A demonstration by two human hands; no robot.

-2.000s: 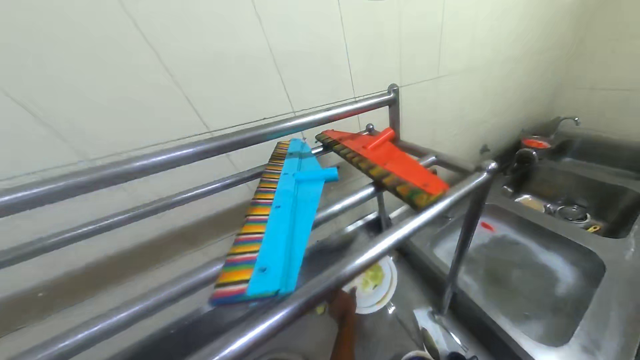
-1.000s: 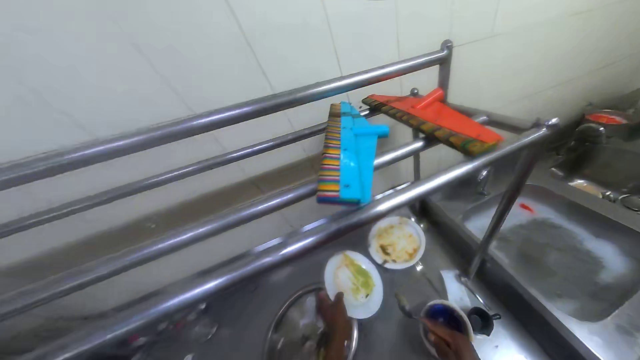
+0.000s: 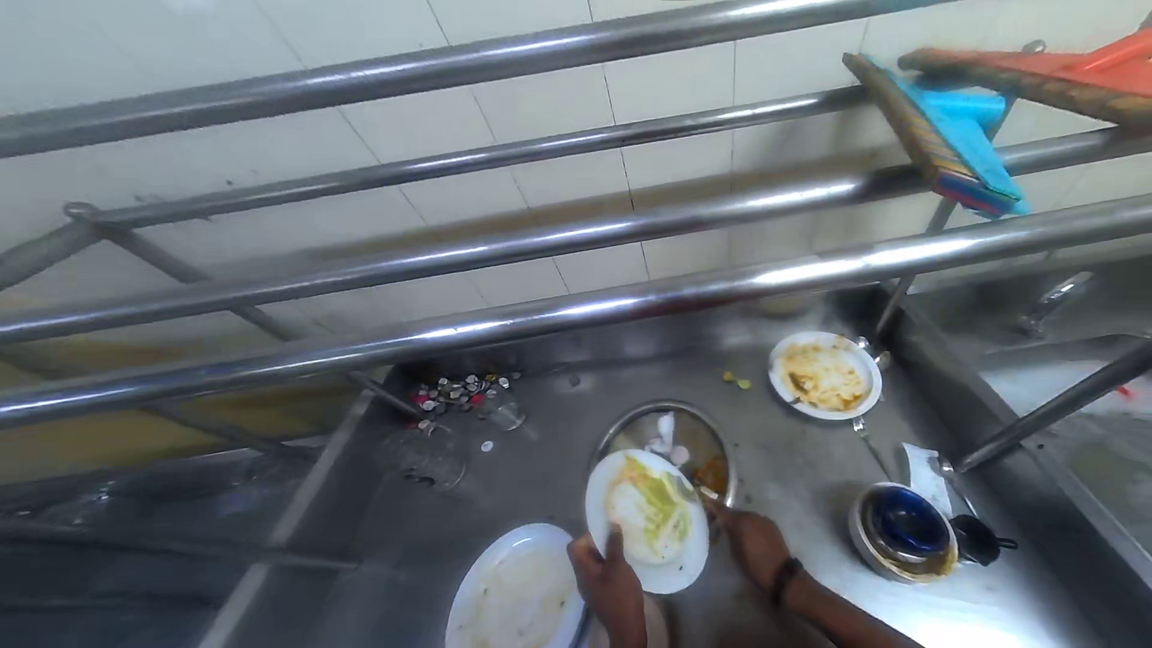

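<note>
My left hand (image 3: 608,576) grips the lower left rim of a white oval plate (image 3: 679,562) that carries white and green food scraps. At the plate's right edge my right hand (image 3: 751,544), with a dark band at the wrist, holds a utensil, perhaps a spoon (image 3: 708,493), whose far end is hard to make out. The plate is over a round steel hole or basin (image 3: 731,450) with scraps in it. A larger white oval plate (image 3: 517,598) lies at the lower left, close to my left hand.
Stacked bowls (image 3: 859,540), a small black pan (image 3: 976,540) and a food-stained plate (image 3: 823,373) stand to the right. Bottle caps (image 3: 459,391) and glasses (image 3: 504,409) lie at the left. A steel pipe rack (image 3: 540,324) crosses above, bearing blue (image 3: 972,144) and red (image 3: 1062,67) squeegees or brushes.
The view has swung left and down. My right hand was by the bowls a second ago and is now beside the held plate. The left hand keeps hold of the plate.
</note>
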